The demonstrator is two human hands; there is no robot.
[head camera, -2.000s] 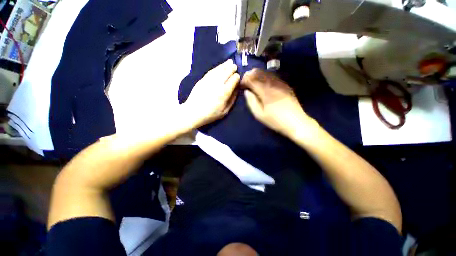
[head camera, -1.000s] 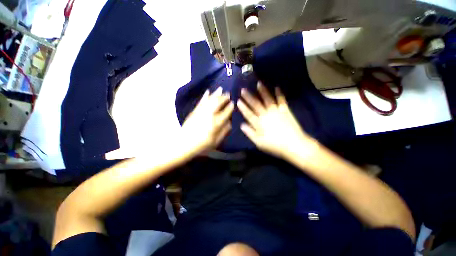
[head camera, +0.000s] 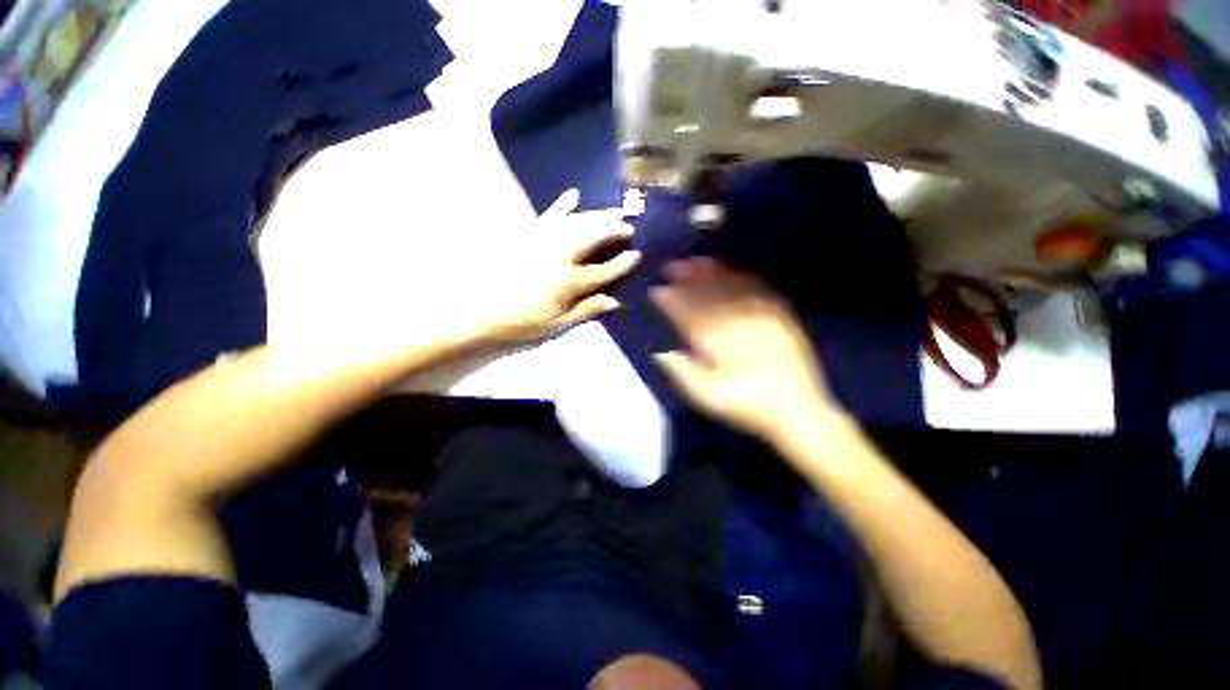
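A navy cut panel [head camera: 836,290] lies under the sewing machine head [head camera: 809,95], spread on both sides of the presser foot [head camera: 634,202]. My left hand [head camera: 573,276] rests with fingers apart at the panel's left edge, just below the foot. My right hand [head camera: 735,337] is over the panel to the right, blurred, fingers apart. A white piece [head camera: 614,411] shows between my hands and hangs over the table's front edge. The needle tip and seam are too blurred to tell.
A stack of navy cut pieces [head camera: 176,202] with notched edges lies on the white table [head camera: 364,270] at the left. Red-handled scissors [head camera: 971,330] lie under the machine arm at the right. Navy and white cloth [head camera: 317,620] hangs low at the left beside my lap.
The panel has shifted and turned under the foot, and its left part now points up and away. The white piece shows again at the front edge. The camera view has shifted.
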